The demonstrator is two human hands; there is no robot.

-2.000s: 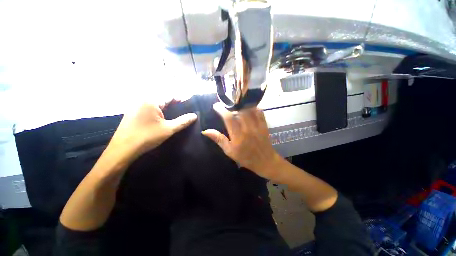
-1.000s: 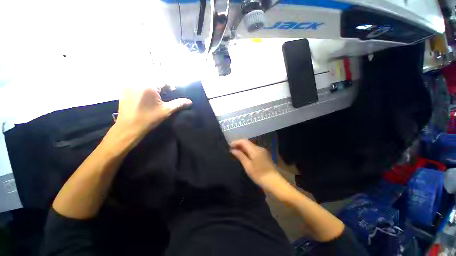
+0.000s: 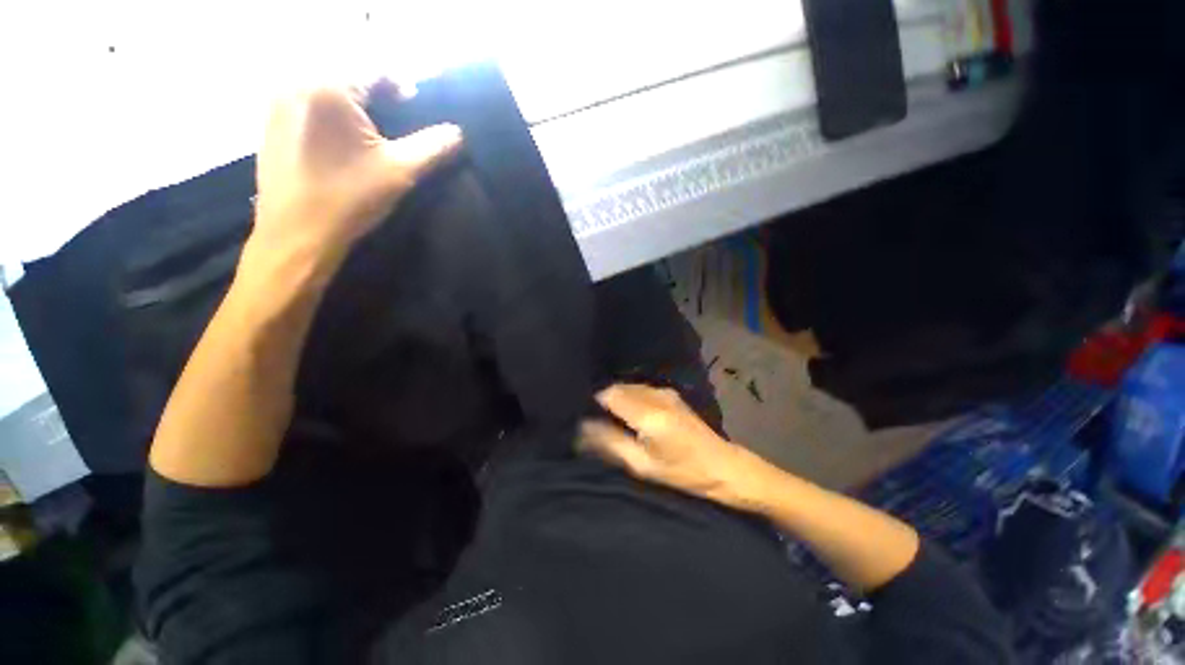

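A black garment panel (image 3: 520,247) lies over the white table's front edge and hangs onto my lap, with a long dark slit at its left part. My left hand (image 3: 325,163) rests on the panel near its far edge, thumb spread to the right; its fingertips are washed out by glare. My right hand (image 3: 650,439) is lower right, at the panel's edge over my lap. Its fingers are bent and blurred, and whether they pinch the cloth cannot be told. The sewing machine head is out of view.
The white table (image 3: 650,78) has a ruler-marked grey front edge. A black phone (image 3: 855,65) lies at its right, with small red and green items beside it. Black cloth (image 3: 910,286) hangs at right. Blue crates (image 3: 1150,422) and something red stand at far right.
The view has tipped down, and the machine head has left the picture. My right hand has moved from the machine area down along the panel's right edge to my lap. My left hand stays on the panel.
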